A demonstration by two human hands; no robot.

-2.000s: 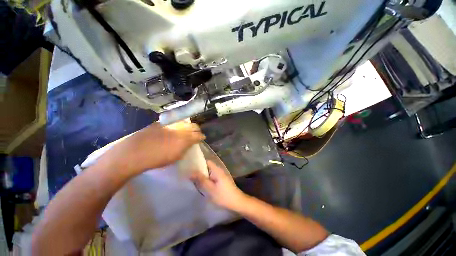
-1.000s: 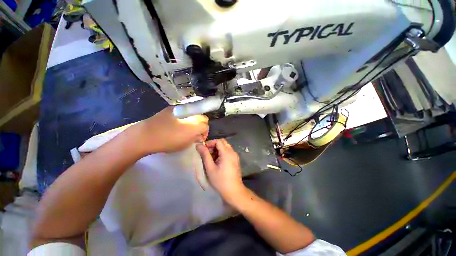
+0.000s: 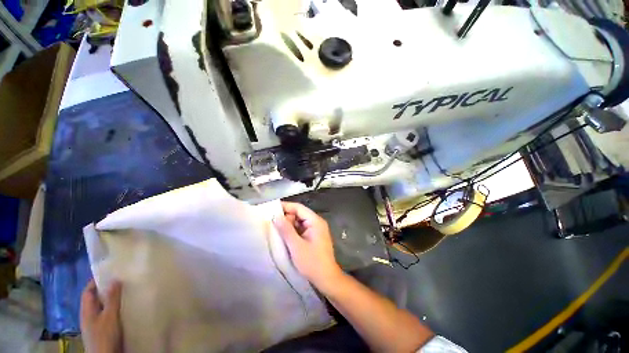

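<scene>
A beige fabric panel [image 3: 179, 276] lies over the table's front edge, its upper right corner just below the needle area. My right hand [image 3: 309, 241] pinches the panel's right edge near that corner, just below the machine head. My left hand [image 3: 102, 317] holds the panel's left edge low in the frame, partly cut off by the bottom. The white sewing machine [image 3: 372, 89] marked TYPICAL stands above the panel. Its needle area [image 3: 303, 162] is dark and partly blurred; the needle itself cannot be made out.
The dark scuffed work surface [image 3: 110, 152] extends to the left. An open cardboard box [image 3: 31, 117] stands at far left. A yellowish tape roll [image 3: 461, 211] sits among black cords to the right. Stacked panels [image 3: 576, 165] rest on a rack at far right.
My left hand has moved from beside the needle down to the panel's left edge. The panel lies more spread out. My right hand still pinches its right edge. The view has shifted, showing more machine.
</scene>
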